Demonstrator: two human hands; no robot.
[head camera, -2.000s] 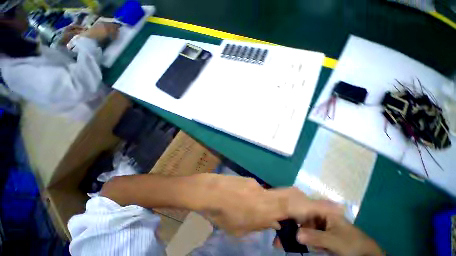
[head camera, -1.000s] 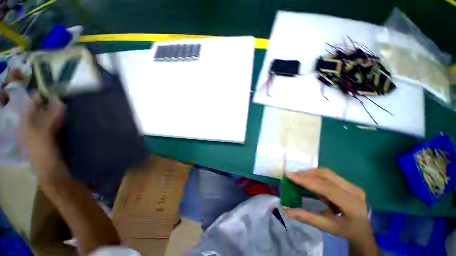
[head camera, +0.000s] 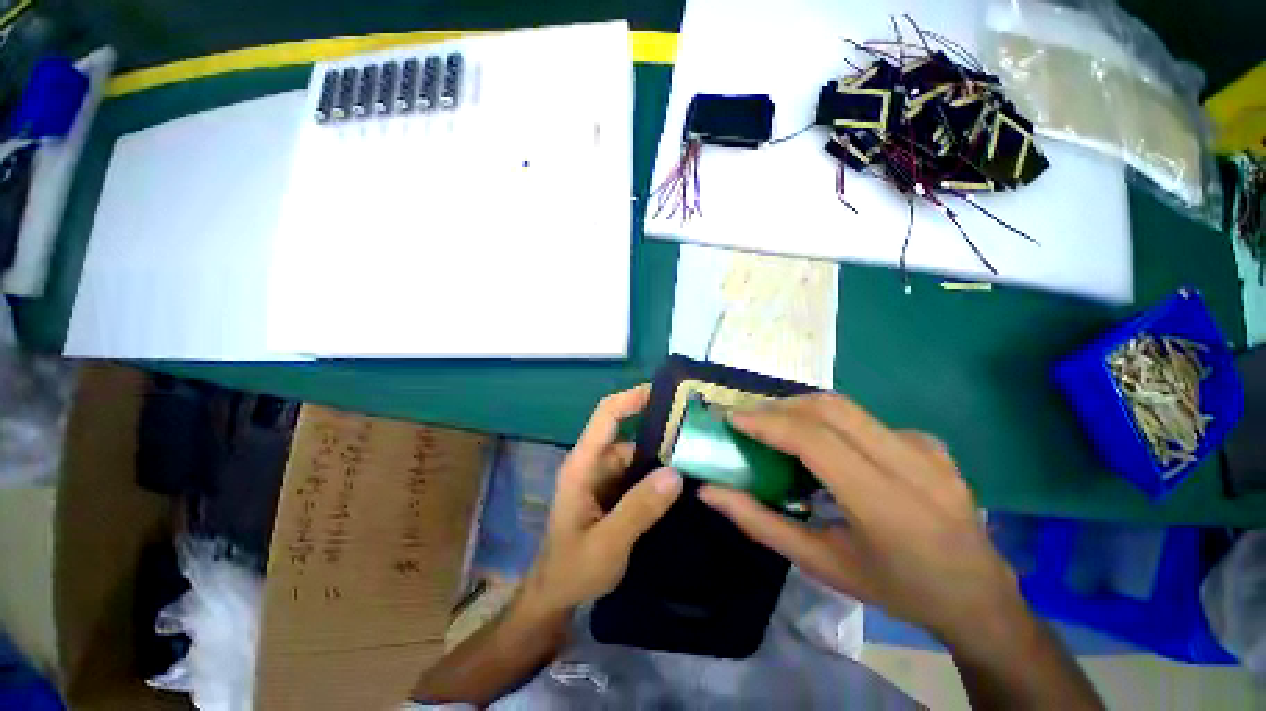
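Note:
A black phone-case housing (head camera: 694, 583) is held in front of me, tilted, over my lap. A cream frame (head camera: 680, 417) runs around the window near its top end. My left hand (head camera: 597, 507) grips the housing's left edge, thumb near the window. My right hand (head camera: 868, 514) holds a green circuit board (head camera: 736, 456) between thumb and fingers, at the window. Part of the board is hidden under the right fingers, so I cannot tell whether it is seated.
White foam boards (head camera: 458, 236) lie left, with small dark-and-silver components (head camera: 389, 88) in rows. A module pile (head camera: 930, 125) and a single wired module (head camera: 730, 120) lie on right foam. The liner sheet (head camera: 778, 299), blue bin (head camera: 1083, 382) and cardboard box (head camera: 368, 556) are nearer me.
The housing has come from the far left to the centre in my left hand. My right hand has brought the green board up to its window. The view has shifted.

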